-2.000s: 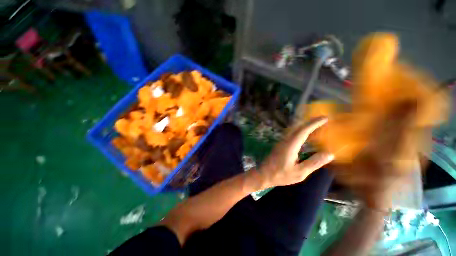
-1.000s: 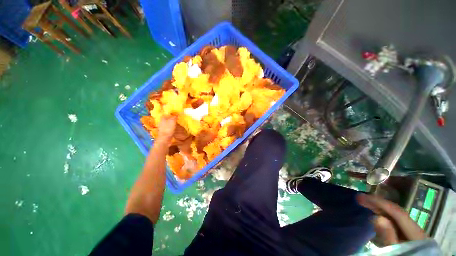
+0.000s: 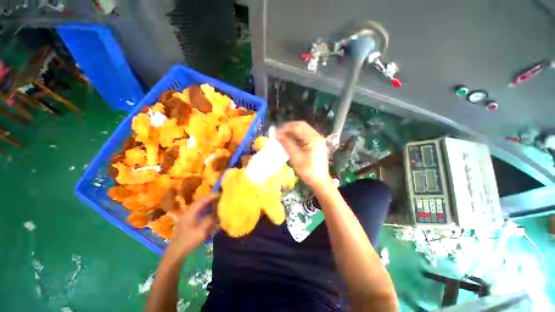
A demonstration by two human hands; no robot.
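A limp orange plush toy skin (image 3: 240, 207) hangs over my lap beside the crate's right edge, with a white lining flap (image 3: 268, 161) at its upper side. My right hand (image 3: 307, 152) pinches the white flap. My left hand (image 3: 196, 220) is at the skin's left edge, slightly blurred; whether its fingers grip it cannot be told. The metal filling nozzle (image 3: 347, 97) slopes down behind my right hand, apart from the skin; its lower end is partly hidden.
A blue crate (image 3: 100, 173) heaped with orange skins stands left. The grey machine panel (image 3: 438, 42) is ahead, with buttons and a red-handled tool (image 3: 529, 73). A beige weighing scale (image 3: 465, 183) is at right. White fluff lies on the green floor.
My left hand has come out of the crate's heap towards the lap. A skin is now held over the lap, and my right hand has risen to its white flap. The view has shifted right.
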